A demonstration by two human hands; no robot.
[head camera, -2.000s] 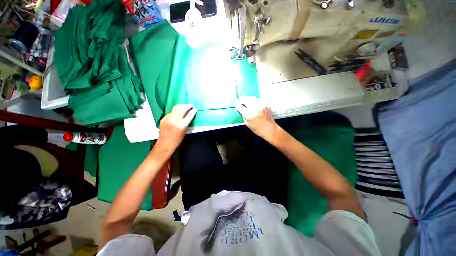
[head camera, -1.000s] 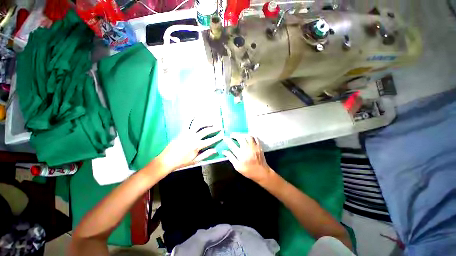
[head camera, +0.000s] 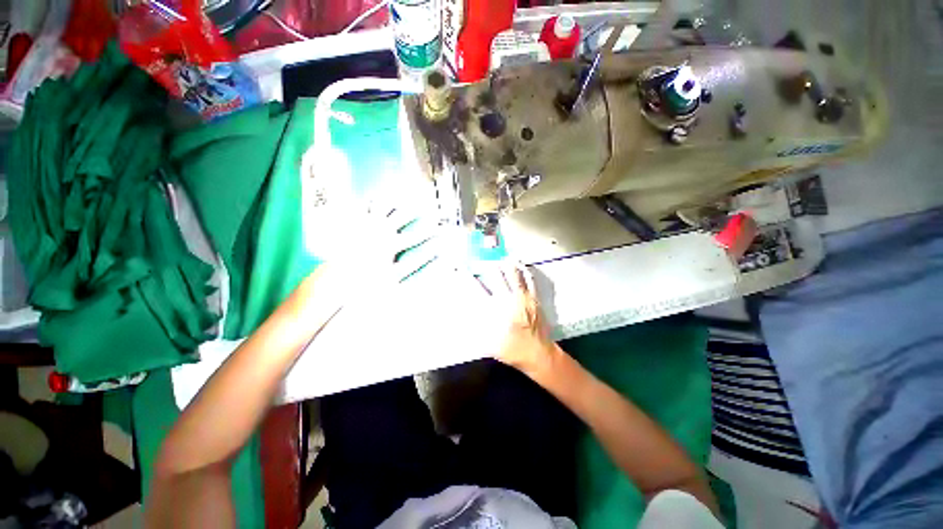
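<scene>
The green garment panel (head camera: 264,222) lies on the white machine table and runs under the lamp glare, where it looks pale. The sewing machine (head camera: 662,134) stands right of the panel, its presser foot (head camera: 488,221) over the cloth's right edge. My left hand (head camera: 388,263) lies flat with spread fingers on the cloth left of the needle, washed out by glare. My right hand (head camera: 515,315) lies with fingers apart just below the presser foot, at the cloth's near edge. Where the fingertips meet the cloth is hard to see in the glare.
A thick stack of green pieces (head camera: 98,227) is at left. The lamp (head camera: 321,155) stands behind my left hand. A bottle (head camera: 417,36) and a red container (head camera: 481,36) stand behind the machine. Dark snips (head camera: 626,217) lie under its arm. Blue cloth (head camera: 858,341) hangs at right.
The panel has moved away from me, past the needle, baring the table's near edge. Both hands went from its near corners to flat beside and below the presser foot. The view has also shifted.
</scene>
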